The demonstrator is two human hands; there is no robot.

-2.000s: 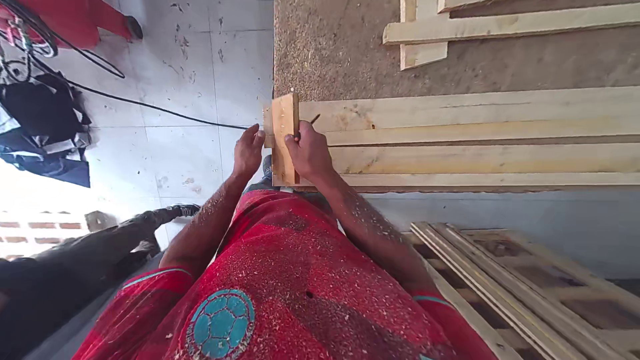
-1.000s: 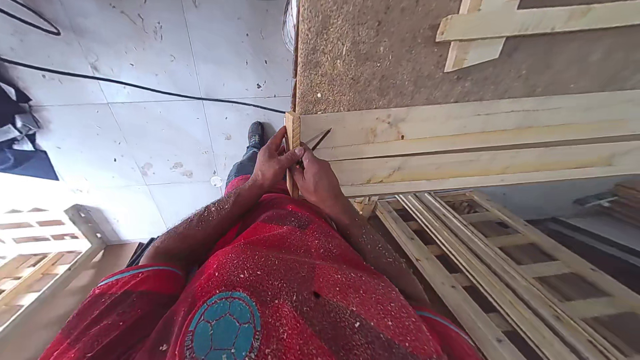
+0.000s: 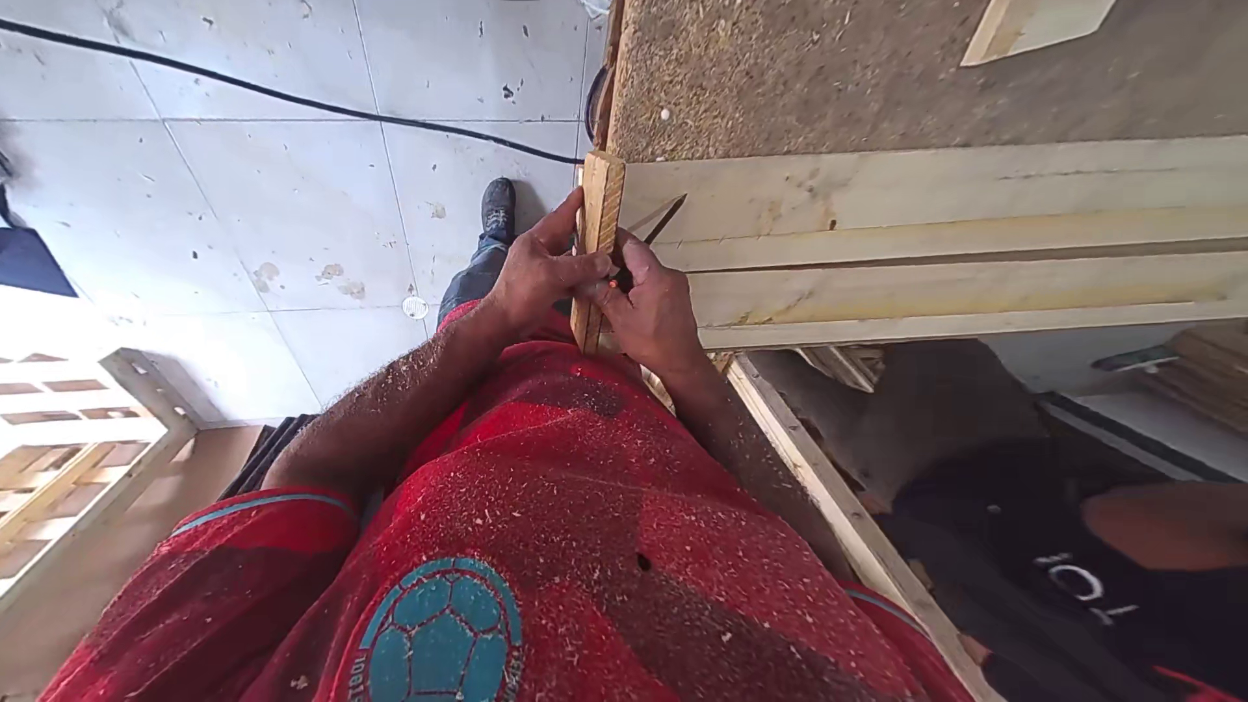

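My left hand (image 3: 541,268) grips a short wooden block (image 3: 602,210) from its left side, fingers along the edge. My right hand (image 3: 651,307) is at the block's right side, its thumb close to my left thumb, with a dark pencil-like marking tool (image 3: 666,219) held in its fingers and pointing up and right. The block stands on edge against the ends of long pale boards (image 3: 877,200) lying along the near side of a workbench. Whether the block touches the board ends is hidden in part by my hands.
A particleboard bench top (image 3: 780,78) carries another wood piece (image 3: 1038,24) at upper right. A black cable (image 3: 292,102) crosses the tiled floor. A slatted wooden frame (image 3: 78,468) is at lower left. A person in dark clothes (image 3: 1053,546) is at lower right, beside a wooden frame (image 3: 819,468).
The block has been turned from its broad face to a narrow edge, and my hands have come closer together on it. A person has come into view at lower right. The view has shifted.
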